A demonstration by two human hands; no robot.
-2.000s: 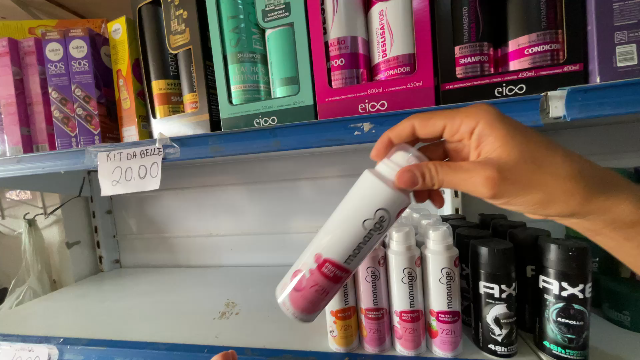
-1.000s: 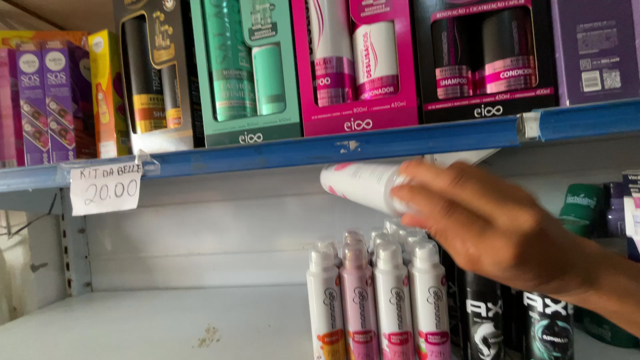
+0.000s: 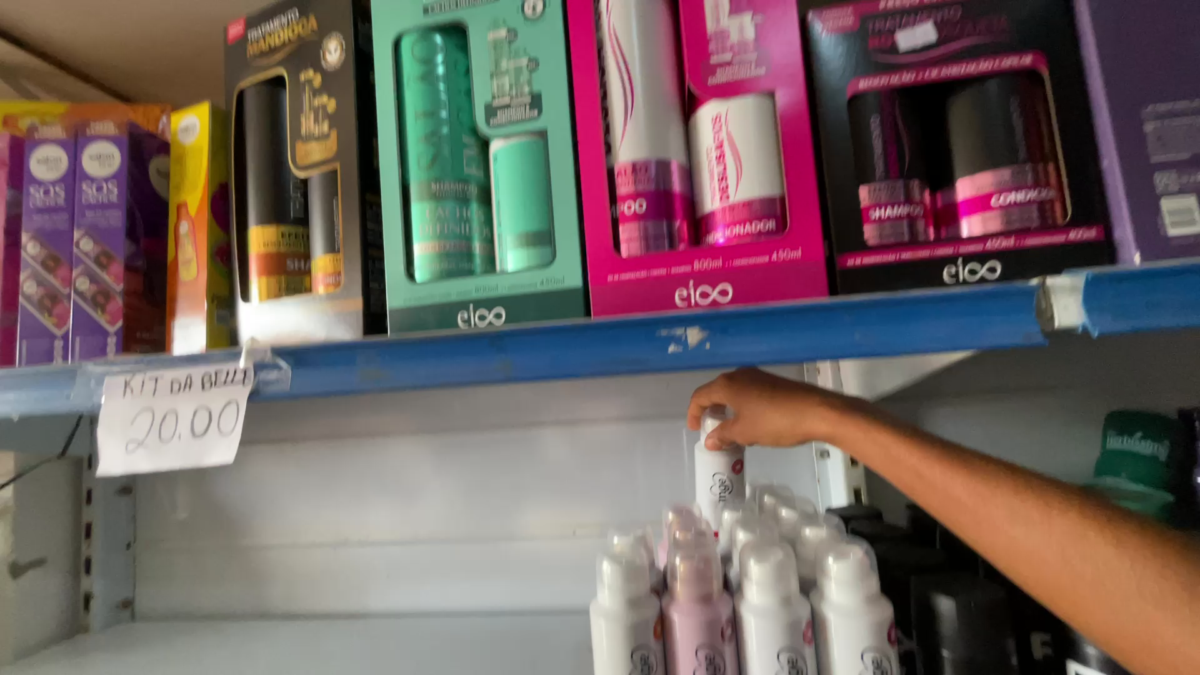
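My right hand [image 3: 761,409] reaches in from the right edge, under the upper shelf, with its fingers around the capped top of a white deodorant spray can [image 3: 720,483]. The can is upright behind and above the front rows of Monange deodorant cans [image 3: 773,600], which hide its base. Most of those cans are white, and a pink deodorant can [image 3: 697,600] stands among them in front. Whether the held can rests on the shelf cannot be told. My left hand is out of view.
Above runs the blue edge of the upper shelf [image 3: 562,356], bearing boxed shampoo kits [image 3: 703,281] and a handwritten price tag [image 3: 173,422]. Dark spray cans [image 3: 956,609] stand right of the white ones, beneath my forearm. Green-capped containers [image 3: 1136,450] are farther right.
The white can, tilted in my right hand in front of the shelf earlier, is now upright at the back of the group. My right hand has moved deeper into the shelf. The view has shifted.
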